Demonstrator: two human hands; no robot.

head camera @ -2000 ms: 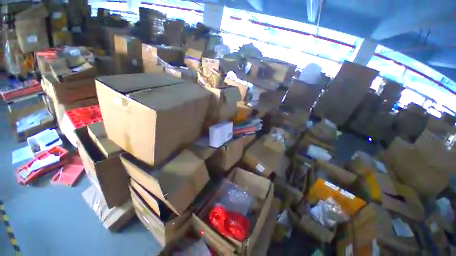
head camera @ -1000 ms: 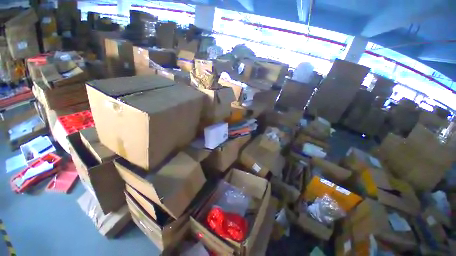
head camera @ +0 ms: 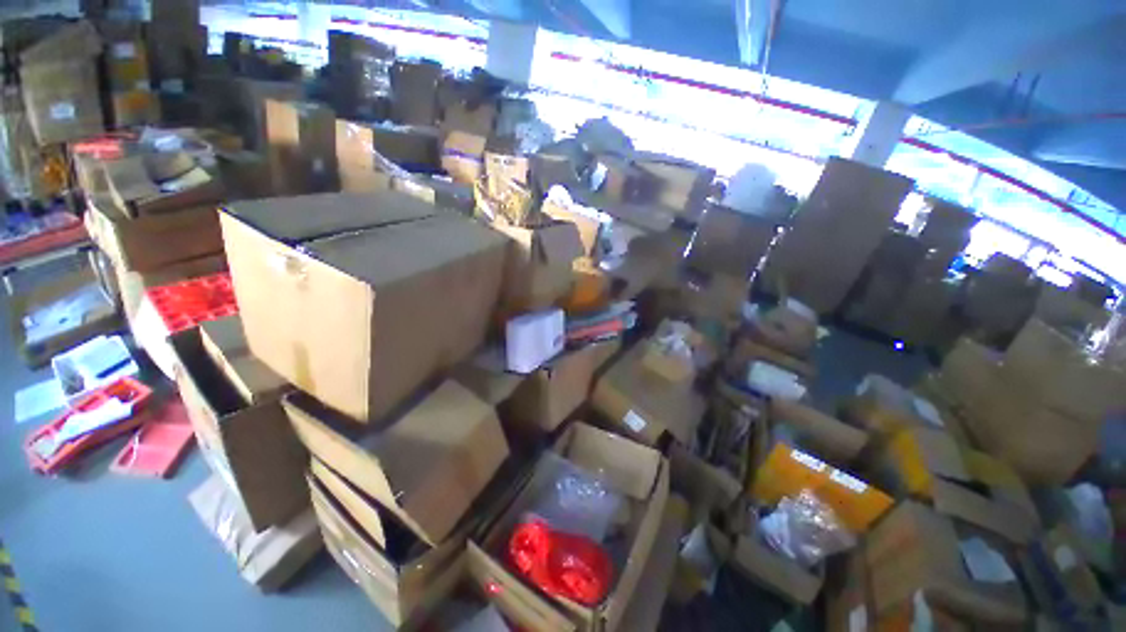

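Neither of my hands is in the picture. Nearest in front of me is an open carton (head camera: 645, 475) with its flaps up. A bright red bundle (head camera: 559, 563) lies in it, beside a crinkled clear plastic bag (head camera: 578, 496). To its left, a large closed carton (head camera: 371, 296) sits on top of stacked open cartons (head camera: 432, 457). A small white box (head camera: 535, 341) stands just right of the large carton.
An orange-yellow carton (head camera: 821, 485) with a white label and crumpled clear plastic lies to the right among heaped cartons. Red trays (head camera: 156, 442) lie on the blue-grey floor (head camera: 136, 556) at left. A yellow-black line (head camera: 12, 590) runs at lower left. Windows line the back.
The camera view has shifted slightly, so the cartons sit a little further left than two seconds ago. No object has visibly been moved.
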